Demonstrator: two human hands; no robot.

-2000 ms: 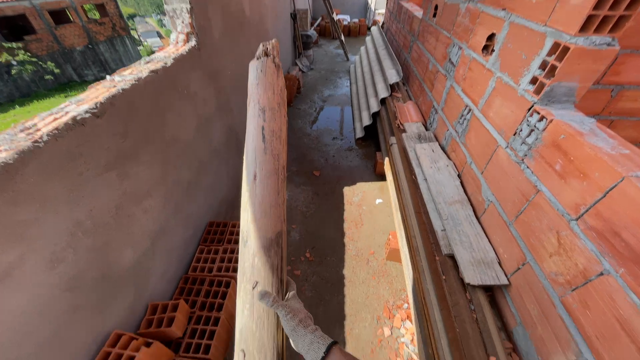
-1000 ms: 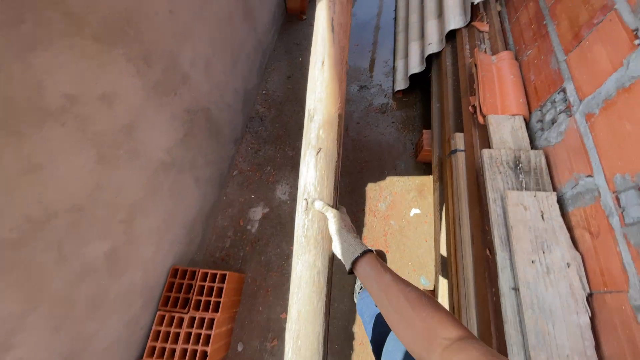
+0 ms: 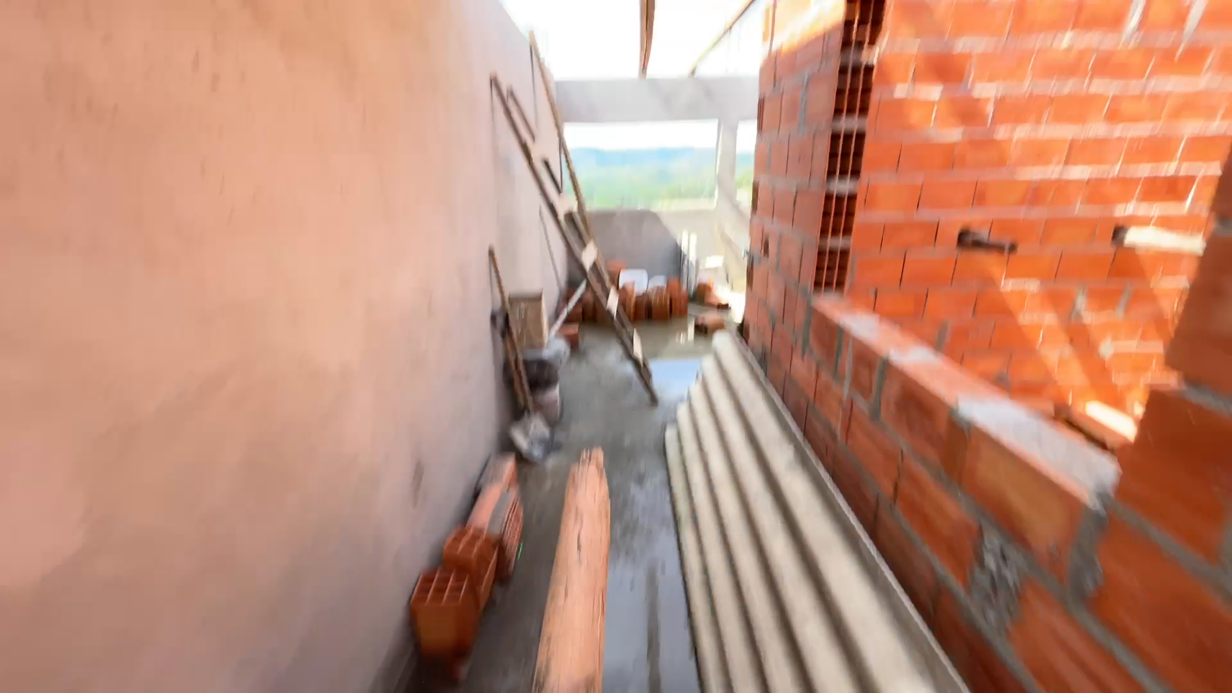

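A long, rough wooden plank (image 3: 574, 587) rises from the bottom edge of the view and points forward along the passage, its worn end above the wet floor. Neither my left hand nor my right hand shows, so what holds the plank's near part is hidden below the frame. To its right lean corrugated roofing sheets (image 3: 780, 520) against the brick wall. Hollow clay bricks (image 3: 448, 602) stand in a row to its left, along the plastered wall.
A wooden ladder (image 3: 577, 236) leans on the left wall, its foot out on the floor. A shovel (image 3: 530, 436) and buckets (image 3: 546, 395) stand near it. Puddles (image 3: 630, 616) lie on the floor. A low brick wall (image 3: 972, 423) borders the right side; more bricks (image 3: 654, 300) stand far ahead.
The view has tilted up and moved forward along the passage. My gloved hand, on the plank in both earlier frames, is out of view. The plank's far end shows again.
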